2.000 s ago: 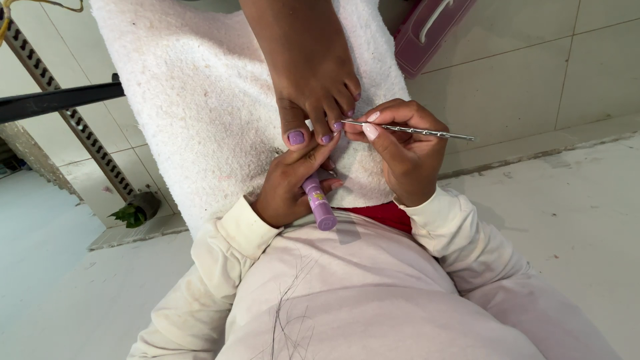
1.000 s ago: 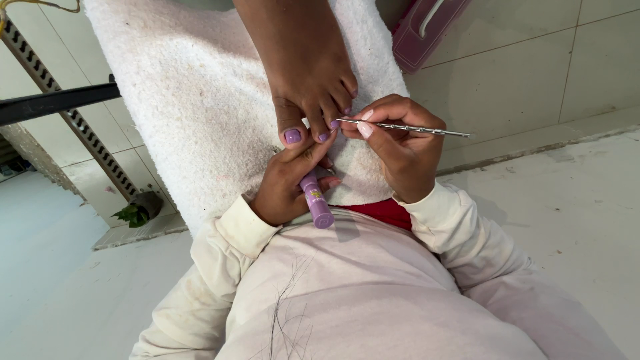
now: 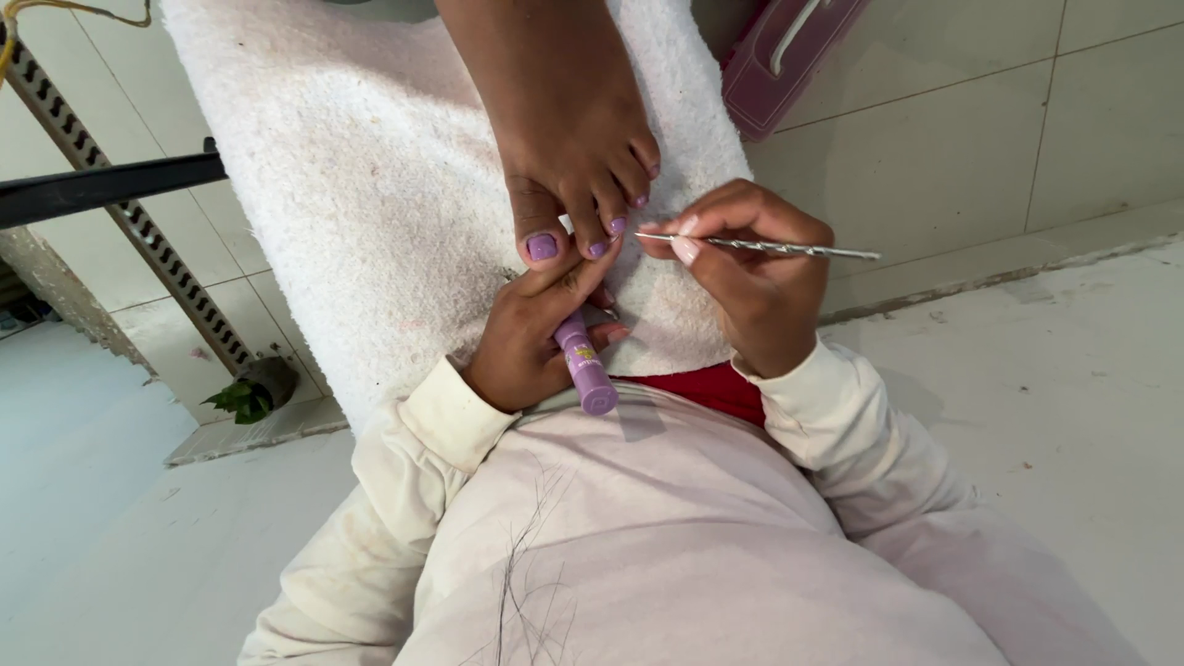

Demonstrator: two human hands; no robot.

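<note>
Another person's bare foot (image 3: 573,120) rests on a white towel (image 3: 370,185), its toenails painted purple. My left hand (image 3: 541,333) touches the toes from below, fingertips by the second toe, and holds a purple nail polish bottle (image 3: 587,368) that points down toward my lap. A small white piece shows between the big toe and the second toe. To the right of the toes, my right hand (image 3: 763,264) pinches a thin metal nail tool (image 3: 786,248) with a twisted handle. The tool's fine tip points left and stands a little apart from the toes.
A purple case with a white handle (image 3: 758,92) lies at the upper right, beside the towel. On the left are a black bar (image 3: 111,188), a slotted metal upright (image 3: 139,222) and a small green plant (image 3: 245,400). Red cloth (image 3: 703,388) shows below the towel.
My right hand has drawn the tool's tip back to the right, away from the toes. My left hand still holds the purple bottle at the toes.
</note>
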